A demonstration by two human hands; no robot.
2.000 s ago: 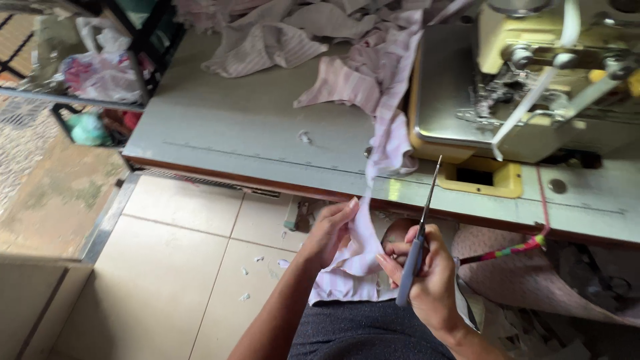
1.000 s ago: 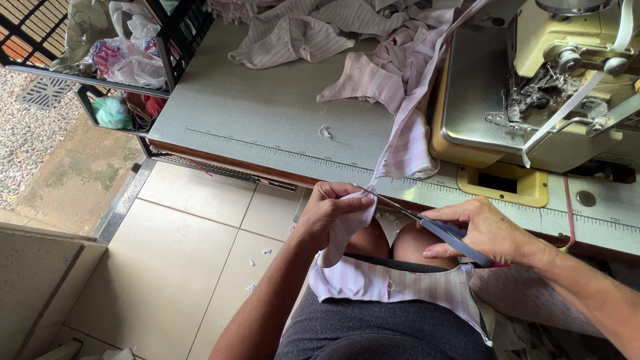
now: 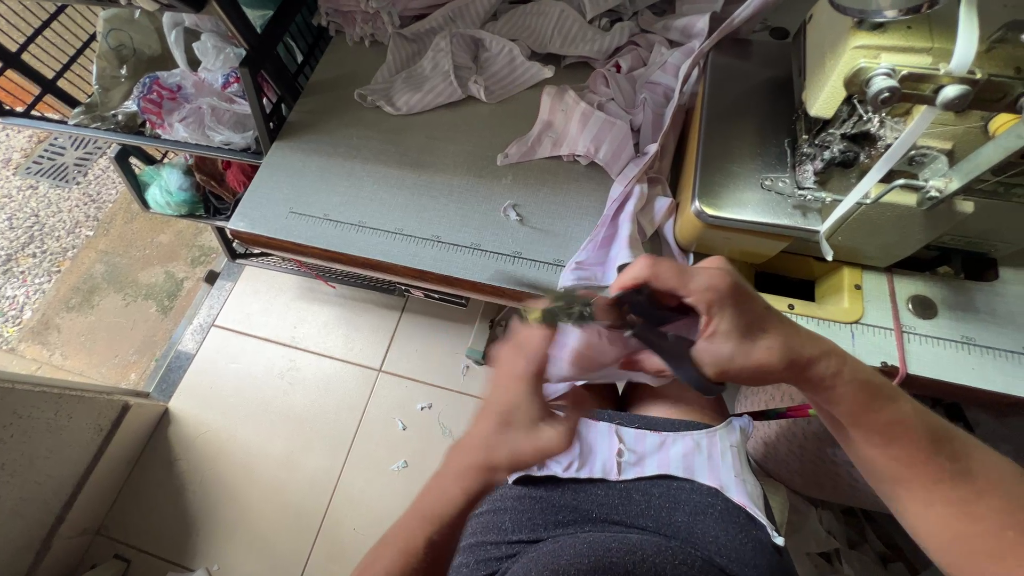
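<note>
My right hand (image 3: 736, 324) grips dark-handled scissors (image 3: 668, 340) over my lap, the blades pointing left. My left hand (image 3: 524, 400) is blurred beside the blades; whether it holds anything is unclear. Striped pink and white fabric (image 3: 600, 240) hangs from the table's front edge and runs down behind both hands. Another striped fabric piece (image 3: 664, 448), with a small slit near its middle, lies across my dark-clothed lap. More striped pieces (image 3: 472, 68) are heaped at the back of the table.
A sewing machine (image 3: 744, 144) stands on the right of the grey table (image 3: 384, 176), whose front carries a printed ruler. Black crates (image 3: 264, 88) with plastic bags (image 3: 196, 96) stand at the left. Small scraps (image 3: 400, 464) lie on the tiled floor. A red cord (image 3: 900, 336) crosses the table edge.
The left hand has come away from the fabric it was pinching at the scissor tips and is now lower. The scissors remain in the right hand, which has moved left.
</note>
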